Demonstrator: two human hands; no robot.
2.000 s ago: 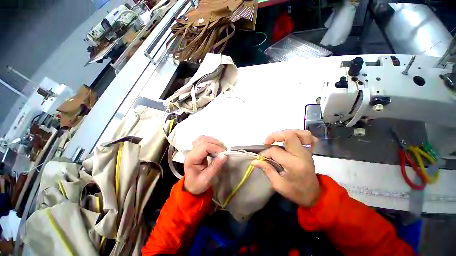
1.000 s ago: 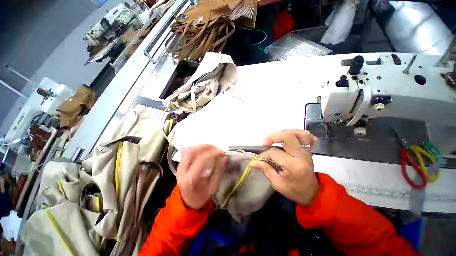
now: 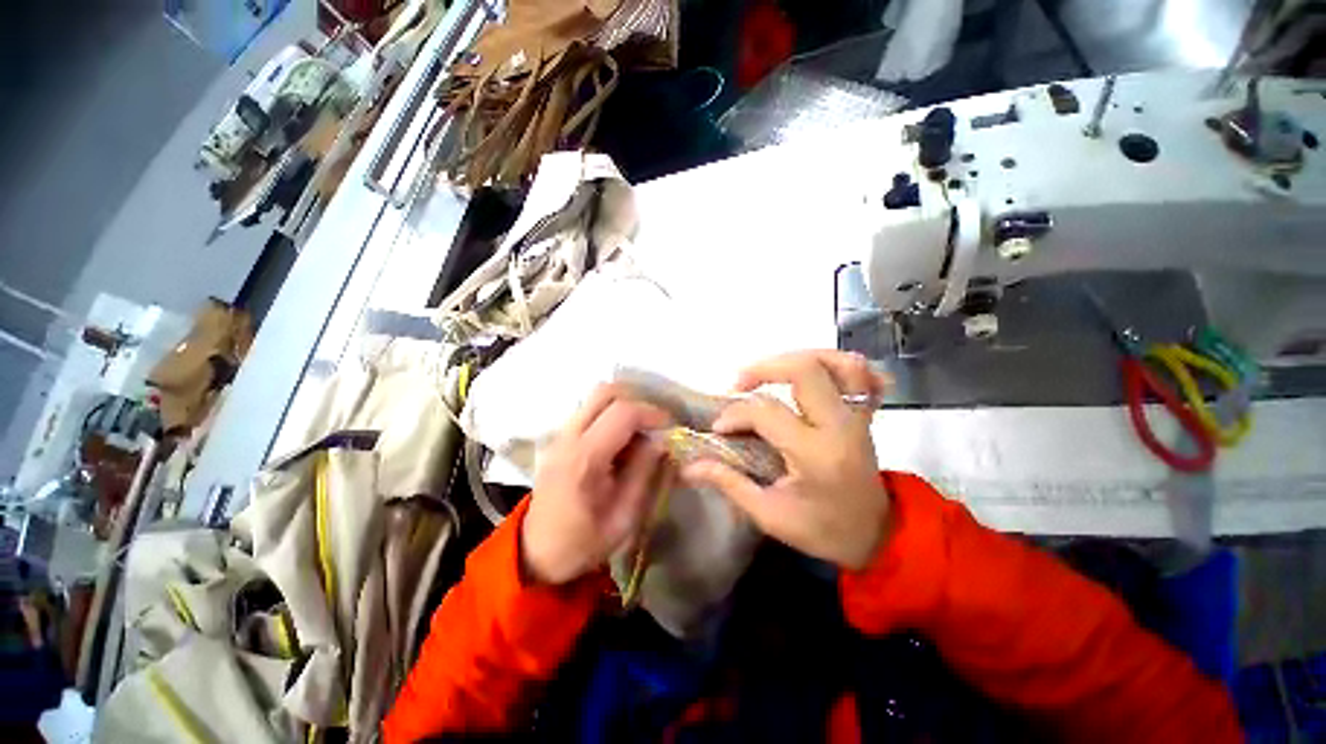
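A cream-beige bag body (image 3: 701, 560) with a yellow tape line hangs over my lap, its grey-taupe top edge band (image 3: 672, 395) held up in front of me. My left hand (image 3: 589, 472) pinches the bag's edge at its left side. My right hand (image 3: 814, 462) grips the folded edge at its right side. The fingers hide part of the edge. The industrial sewing machine (image 3: 1076, 204) stands to the right, its presser foot apart from the bag.
Scissors (image 3: 1166, 414) with red and yellow handles lie on the machine bed at the right, beside a small green tool (image 3: 1229, 358). Waiting beige bags (image 3: 313, 545) are heaped at the left. Another beige bag (image 3: 560, 240) lies behind my hands. Brown strips (image 3: 545, 102) hang at the far side.
The view has shifted, so the machine and scissors appear higher and further left. My left hand has moved closer to my right hand, and the bag edge is now more bunched between them.
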